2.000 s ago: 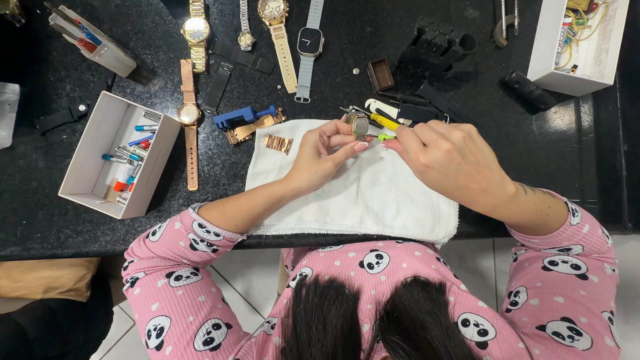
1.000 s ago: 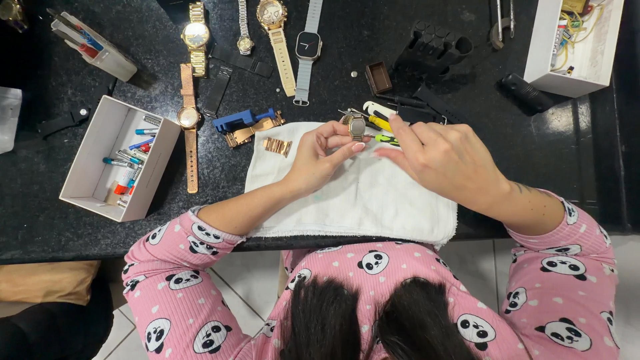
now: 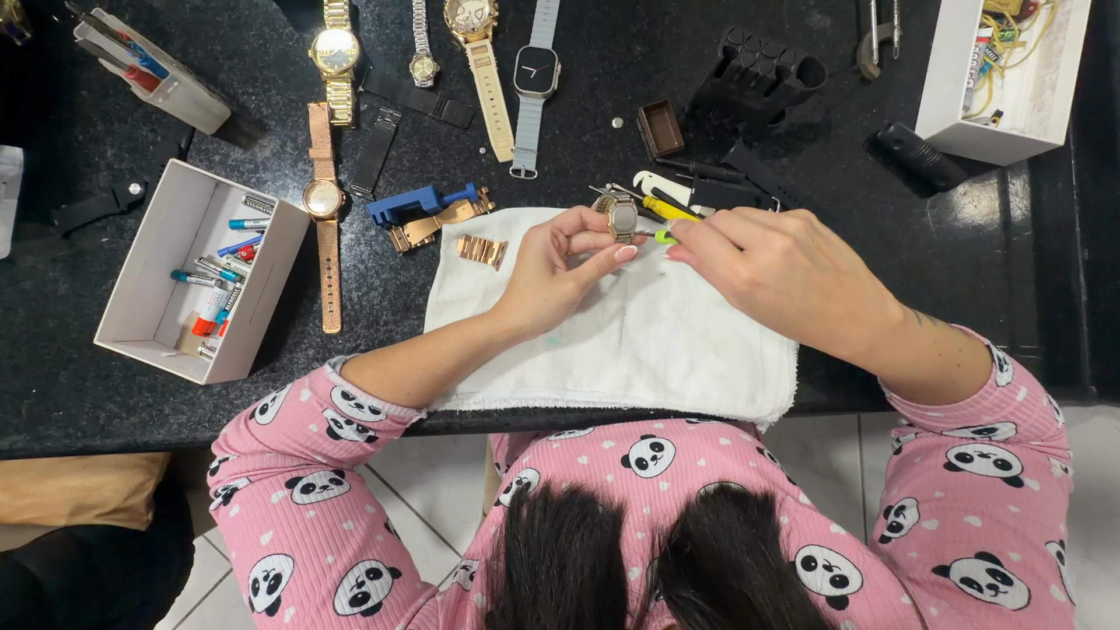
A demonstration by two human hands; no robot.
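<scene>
My left hand (image 3: 564,271) holds a small metal wristwatch (image 3: 622,219) upright above the white towel (image 3: 612,350), its closed band standing up behind the case. My right hand (image 3: 779,271) grips a small tool with a bright green part (image 3: 665,237), whose thin metal shaft reaches toward the side of the watch; whether it touches cannot be told. A yellow-handled tool (image 3: 669,208) and a white-handled tool (image 3: 662,188) lie just beyond my fingers. On the towel's left lies a rose-gold band piece (image 3: 481,251), with a blue plastic band-link holder (image 3: 420,205) past the towel's corner.
A white box with pens and markers (image 3: 114,341) stands at left, another white box (image 3: 997,144) at far right. Several watches, one a gold wristwatch (image 3: 336,52), lie along the back. A black tool stand (image 3: 757,79) and a small brown tray (image 3: 661,129) stand behind my hands.
One second ago the white-handled tool was up against my right fingers; now it lies beyond them. My right hand has closed in on the green tool beside the watch. My left hand stays around the watch.
</scene>
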